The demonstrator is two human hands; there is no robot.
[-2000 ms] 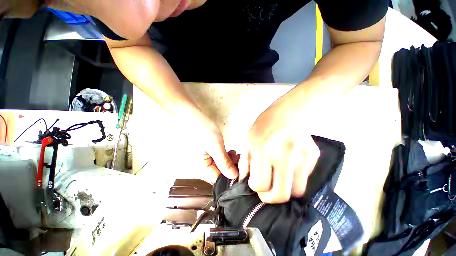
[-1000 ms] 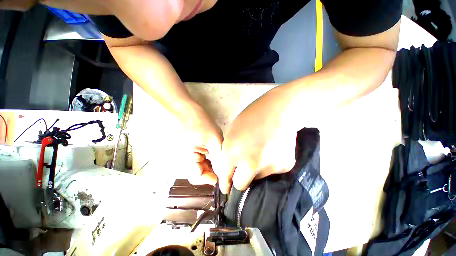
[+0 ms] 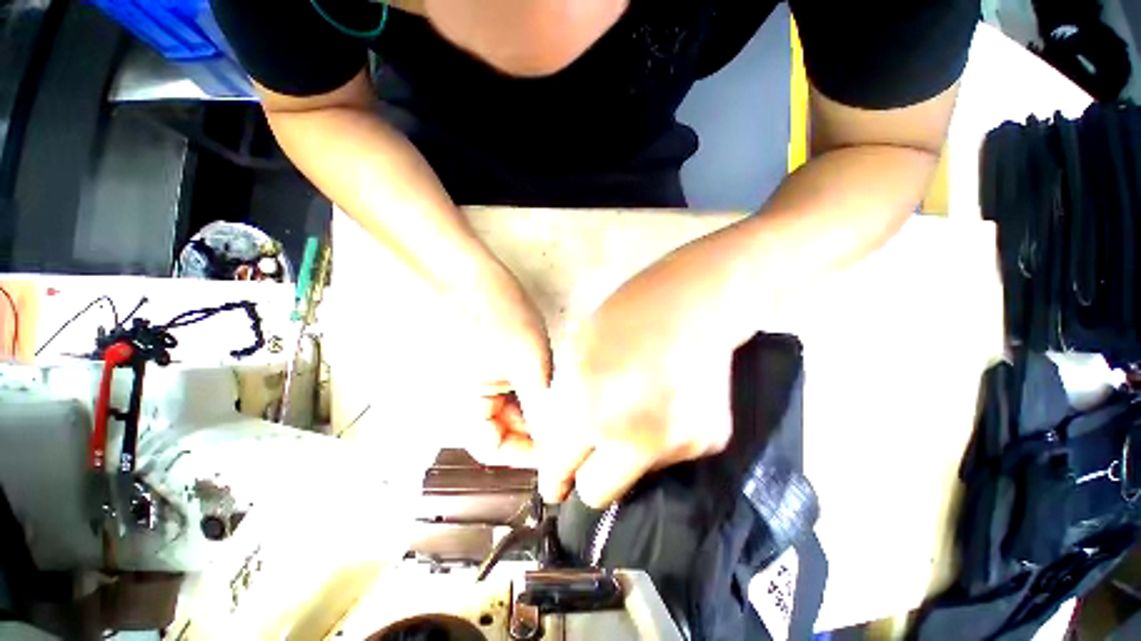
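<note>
A black pouch piece (image 3: 663,520) lies bunched at the bottom centre, its edge at the presser foot area (image 3: 547,536). A row of pale zipper teeth (image 3: 603,536) runs towards the machine. A grey printed label (image 3: 782,501) and a white label (image 3: 776,586) show on its right side. My left hand (image 3: 644,407), on the picture's right, grips the cloth just above the needle area, fingertips bent down. My right hand (image 3: 516,407), on the picture's left, is beside it with curled fingers; its fingertips are partly hidden and overexposed, so its hold is unclear.
The white machine head (image 3: 288,532) fills the lower left, with brownish metal plates (image 3: 476,488) beside the needle. Red-and-black snips (image 3: 115,407), a green-handled tool (image 3: 305,278) and a parts tin (image 3: 234,254) are left. Black pieces (image 3: 1064,238) are stacked right.
Over two seconds, my left hand has moved left and down towards the needle. The pouch has turned and its right flap has shifted left. My head has moved right and up in the picture.
</note>
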